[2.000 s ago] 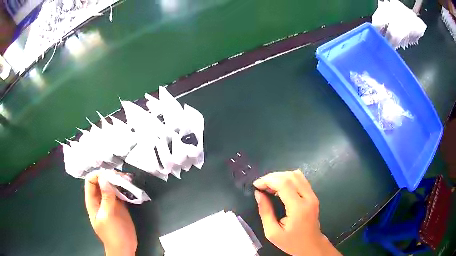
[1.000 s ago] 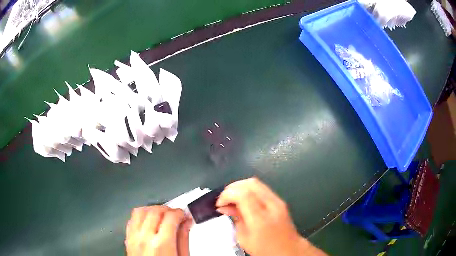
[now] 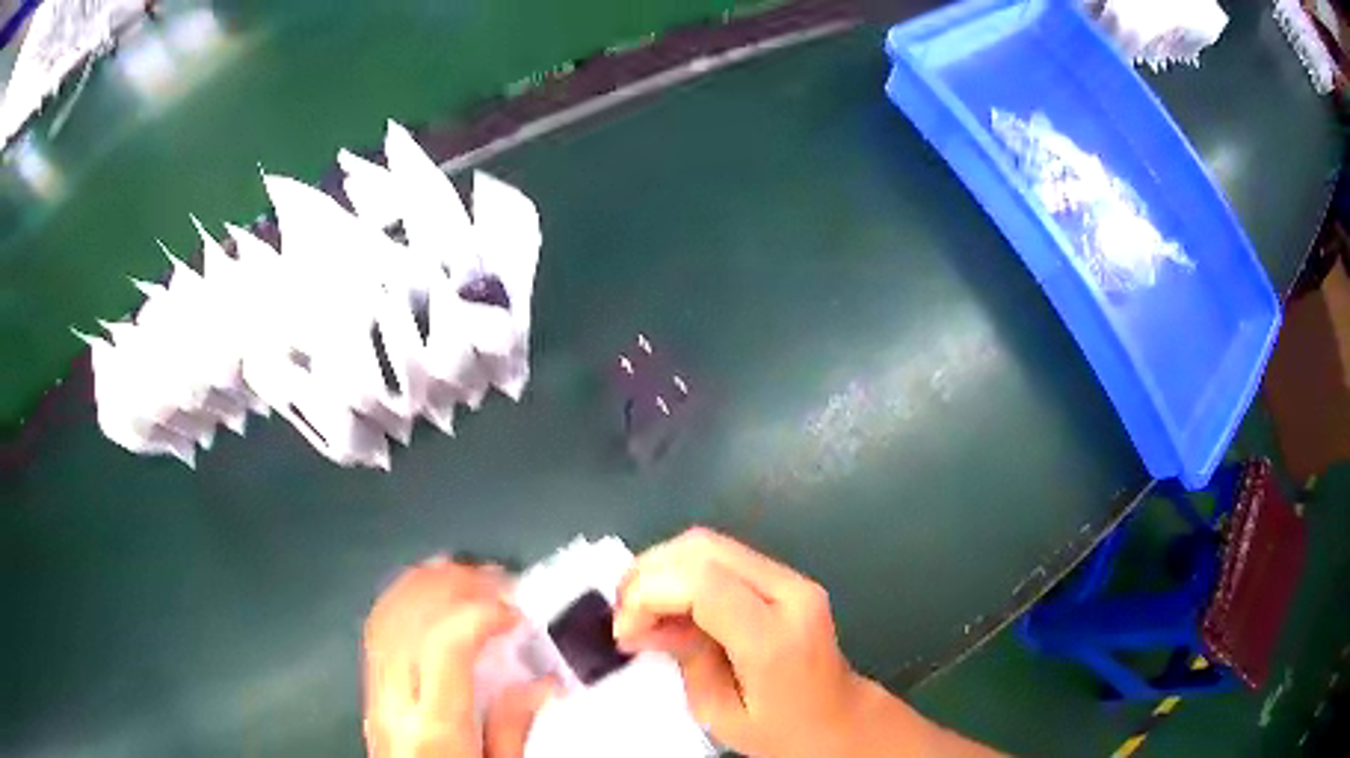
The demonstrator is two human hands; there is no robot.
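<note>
My left hand (image 3: 444, 659) holds the left side of a white paper sleeve (image 3: 570, 570) at the bottom centre. My right hand (image 3: 740, 637) grips a black power adapter (image 3: 588, 637) at its right edge, against the white paper. White card (image 3: 622, 718) also shows below the adapter; whether it is part of the sleeve or the stack under it I cannot tell. Further dark adapters with short shiny pins (image 3: 652, 393) lie on the green bench. A row of filled white sleeves (image 3: 326, 319) stands at the left, a black block showing in the right end sleeve.
A blue tray (image 3: 1036, 289) with a shiny clear heap (image 3: 1096, 208) lies at the right. White jagged stacks (image 3: 1162, 27) are beyond it. A blue stool with a dark red seat (image 3: 1256, 578) and a cardboard carton (image 3: 1318, 378) are beside the bench. A pale strip crosses behind the row.
Since two seconds ago, my left hand has left the row and both hands have come together over the white paper. In the last second the adapter has turned and shifted slightly against the paper.
</note>
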